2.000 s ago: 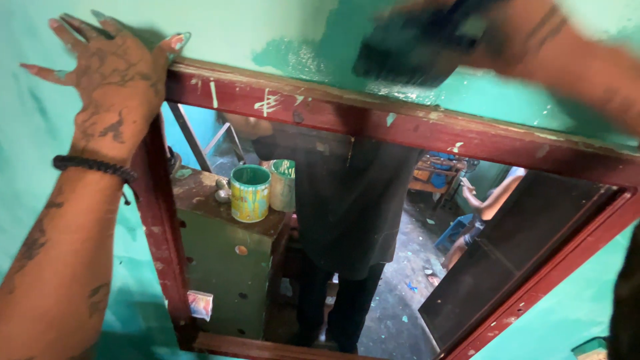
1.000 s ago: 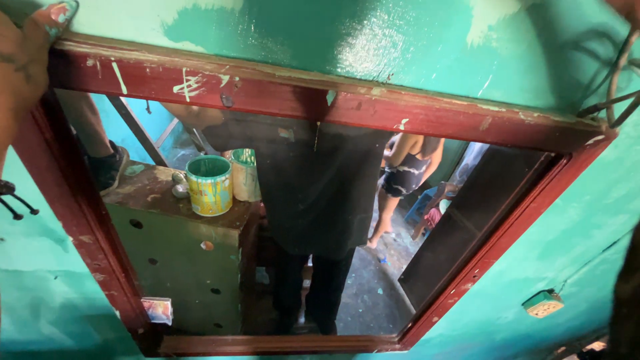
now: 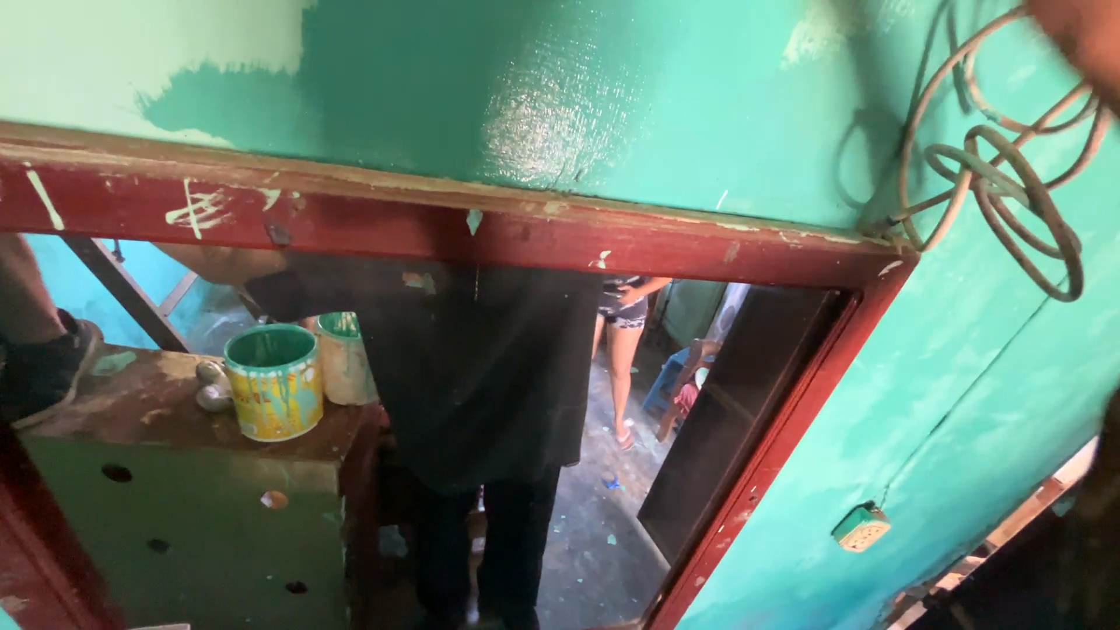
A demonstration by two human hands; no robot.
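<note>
A blurred part of my right hand or forearm [image 3: 1081,39] shows at the top right corner, beside a coiled cable [image 3: 989,166]; whether the hand holds anything is hidden. My left hand is out of view. Below the wet, glossy green paint [image 3: 402,96] on the wall runs a dark red wooden frame [image 3: 376,219] with pale paint marks. It surrounds what looks like a mirror, in which a torso in dark clothing [image 3: 481,376] appears. A yellow paint can [image 3: 273,385] with green paint inside and down its side stands in that scene, next to a second paint-smeared container [image 3: 344,359].
An electrical outlet box [image 3: 862,528] sits on the green wall at lower right, with a thin wire above it. Within the frame appear a wooden cabinet [image 3: 192,516], a shoe [image 3: 48,372], a dark door panel [image 3: 744,420] and another person's legs [image 3: 619,367].
My left hand, earlier on the frame's upper left corner, has left the view. My right hand, earlier above the frame with a blurred dark object, is now at the top right edge. The view has shifted right.
</note>
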